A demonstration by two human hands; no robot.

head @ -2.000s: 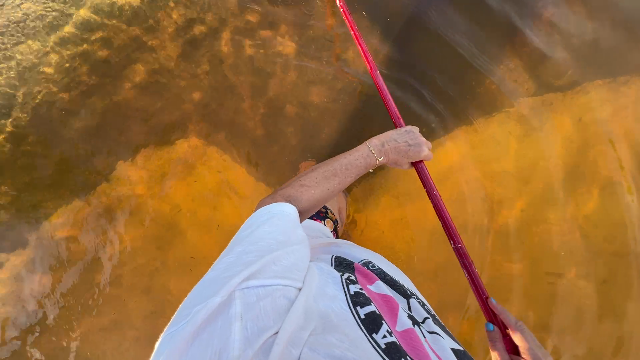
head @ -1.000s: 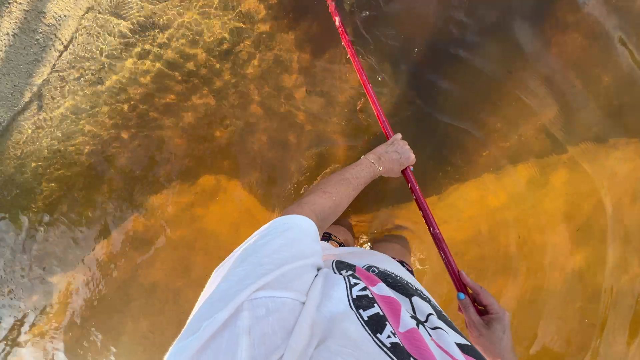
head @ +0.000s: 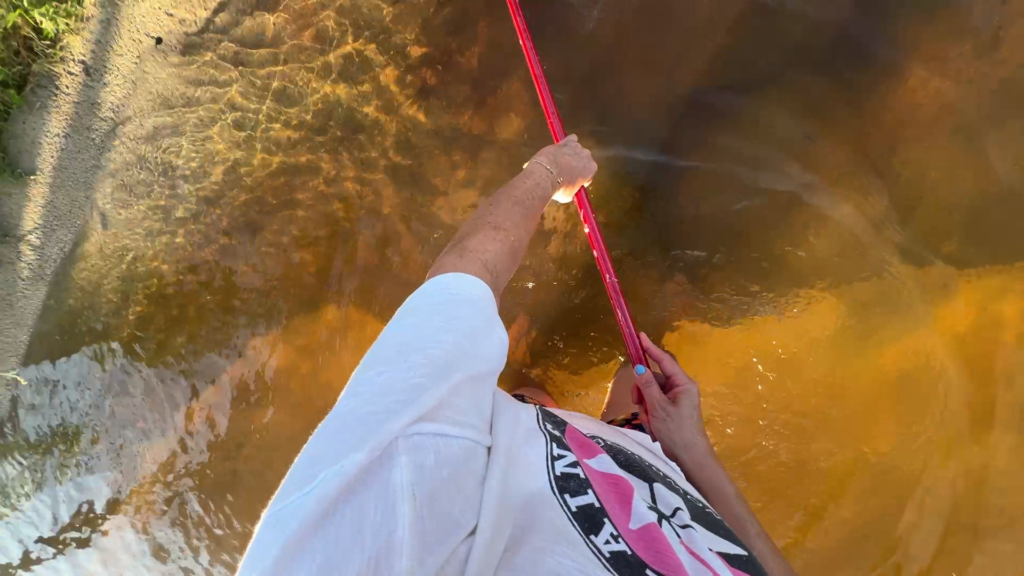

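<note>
A long red pole (head: 602,260) slants from the top edge down to the right in the head view, over brown water. My left hand (head: 571,166), with a thin bracelet at the wrist, is closed around its upper part. Near the pole's lower end, my right hand (head: 668,392) holds it between thumb and fingers; the thumbnail is painted blue. The pole's far end lies beyond the top of the view. Below my arms is my white printed T-shirt (head: 416,448).
Amber, shallow water (head: 840,416) surrounds my legs, with a darker patch at the upper right. A sandy bank (head: 60,168) runs along the left edge, with green grass (head: 28,48) at its top. Bright reflections lie on the water at the lower left.
The view has shifted toward the bank, where sand and grass now show. My right hand has moved in closer to my body with the pole's lower end. Both hands keep hold of the pole.
</note>
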